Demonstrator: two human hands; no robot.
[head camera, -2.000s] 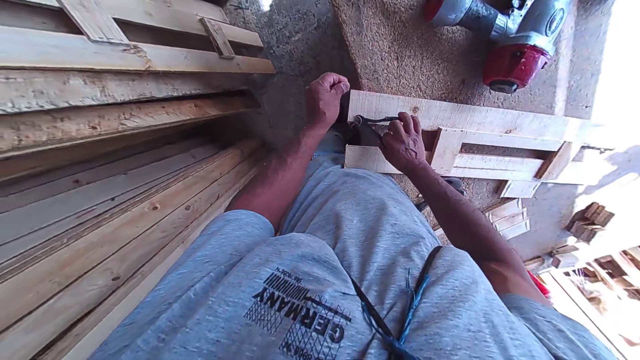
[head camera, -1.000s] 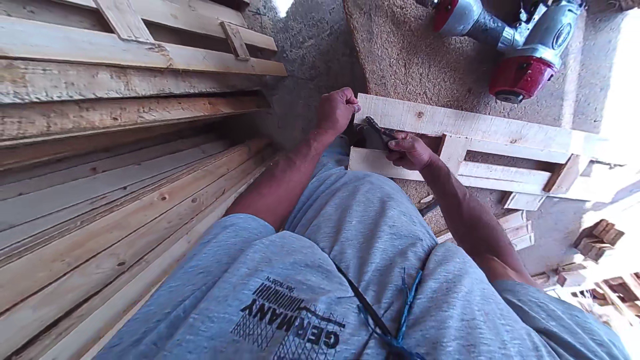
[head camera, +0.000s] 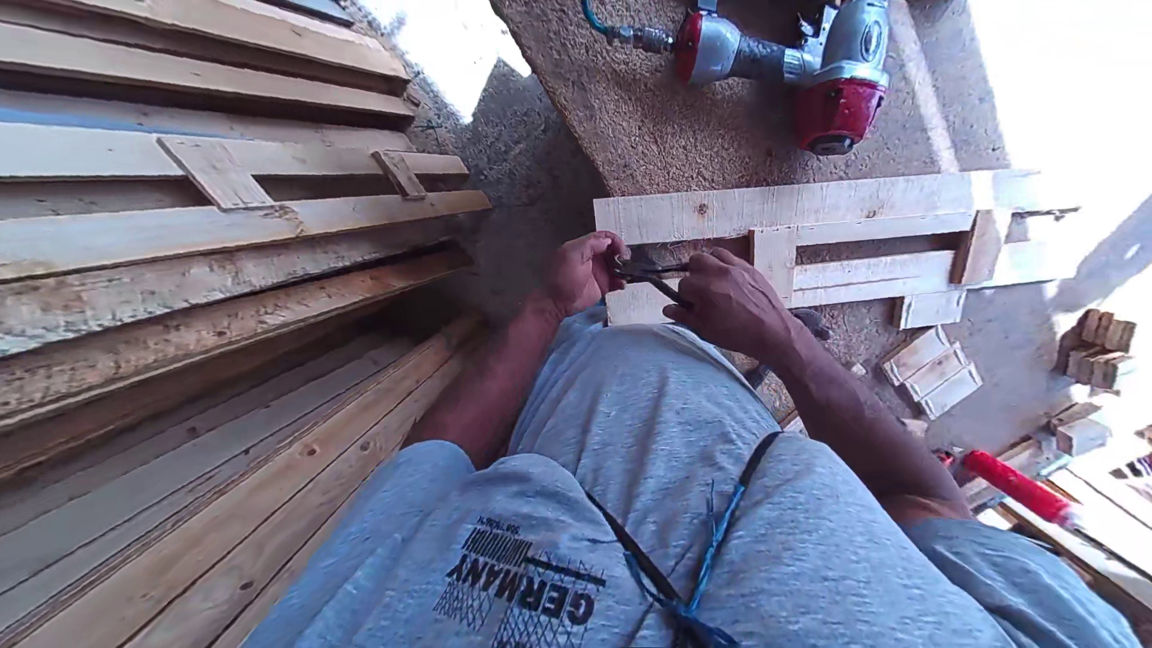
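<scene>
My right hand (head camera: 727, 301) is closed around the handles of dark metal pliers or pincers (head camera: 650, 273), whose jaws point left. Beside the jaws, my left hand (head camera: 587, 268) has its thumb and fingertips pinched together at a small thing too small to name. Both hands are above the left end of a wooden frame of pale boards (head camera: 666, 219), which has short cross pieces, one of them (head camera: 772, 261) just right of my right hand. The frame lies beyond my knees.
A red and silver pneumatic nailer (head camera: 841, 90) with an air hose rests on the rough board (head camera: 621, 117) ahead. Stacked planks and slatted wooden pieces (head camera: 225, 378) fill the left side. Short wood blocks (head camera: 931, 371) lie at right, with a red cylinder (head camera: 1017, 486) nearby.
The pliers' handles, close together a second ago, are now spread apart in my right hand, and the jaws are at my left fingertips. The view has shifted somewhat.
</scene>
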